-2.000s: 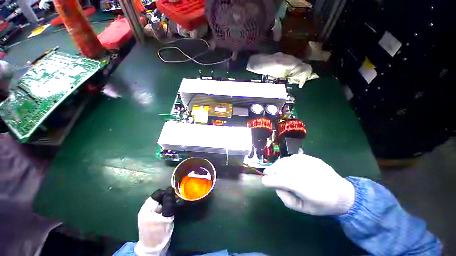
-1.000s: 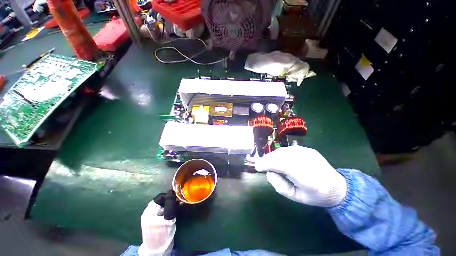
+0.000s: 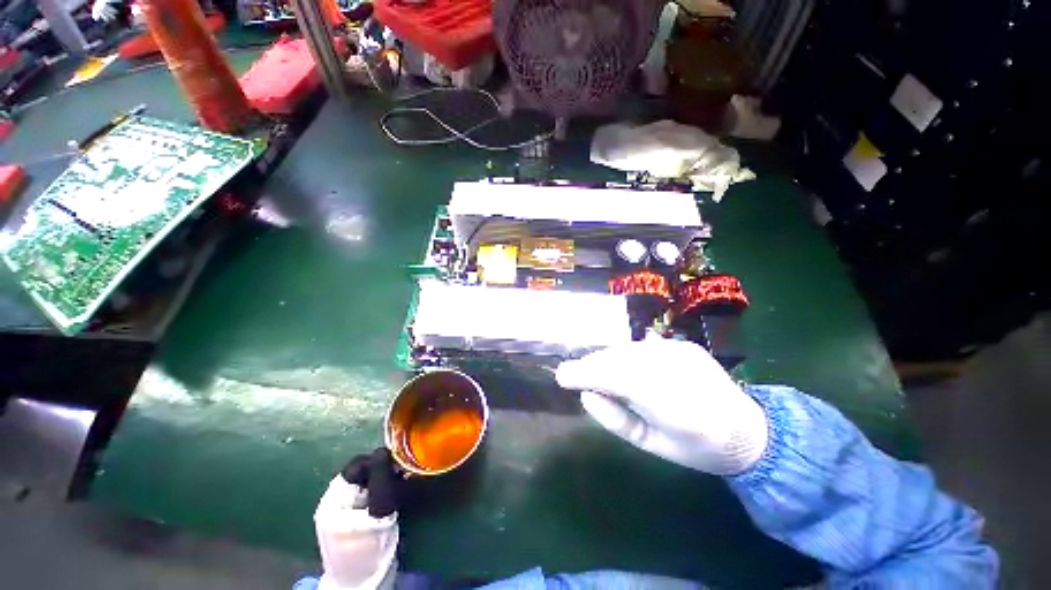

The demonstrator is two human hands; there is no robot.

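Note:
My left hand (image 3: 360,519), in a white glove with black fingertips, holds the metal cup (image 3: 395,429) by its side, with amber liquid (image 3: 444,438) inside. My right hand (image 3: 668,398), in a white glove, is pinched at the front right edge of the power board (image 3: 422,334). A thin dark tip, perhaps the brush, barely shows at its fingertips; most is hidden. The board carries two long white heatsinks (image 3: 519,315), a yellow transformer (image 3: 498,264), two pale-topped capacitors and two red-copper chokes (image 3: 711,293). My right hand covers the board's front right corner.
A green circuit board (image 3: 127,213) lies at the left on a neighbouring bench. A fan (image 3: 573,52), a looped white cable (image 3: 444,125) and a crumpled white cloth (image 3: 668,153) are at the back. Dark stacked crates (image 3: 945,173) with white labels stand at the right.
My right hand has moved left along the board's front edge. The cup is slightly further left of the board. The view has shifted a little. The neighbour's hand and clothing at the left are gone.

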